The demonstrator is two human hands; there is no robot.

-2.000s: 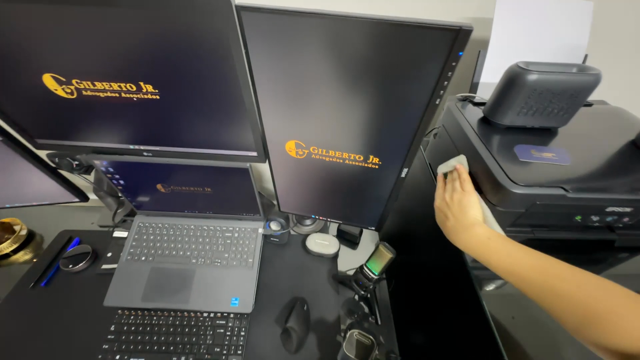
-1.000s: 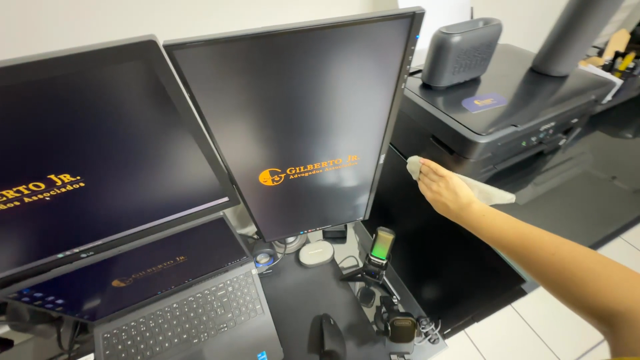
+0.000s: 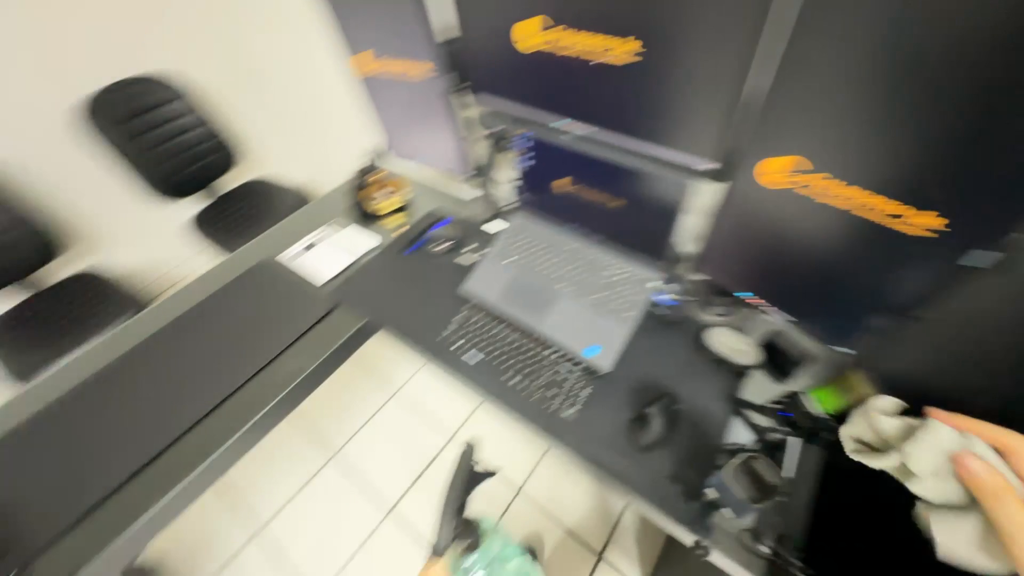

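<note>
The view is blurred. At the right edge, my right hand (image 3: 988,472) grips a crumpled off-white cloth (image 3: 900,448), just right of a small microphone with a green light (image 3: 828,398). At the bottom, only a bit of my left hand (image 3: 436,566) shows, around what looks like a spray bottle with a black trigger head (image 3: 458,500) and green body (image 3: 498,552), above the floor. On the black desk mat are an open laptop (image 3: 552,296), a black keyboard (image 3: 520,360) and a dark mouse (image 3: 652,416).
Large monitors (image 3: 680,72) rise behind the laptop. A white paper or booklet (image 3: 328,252) and a gold-coloured object (image 3: 382,192) are on the desk at the left. Black chairs (image 3: 164,136) stand beyond it. Dark small devices (image 3: 748,480) crowd the desk's right end.
The view has swung strongly left. My right hand, earlier beside the printer with the cloth, now appears near the microphone. My left hand and the bottle have come into view.
</note>
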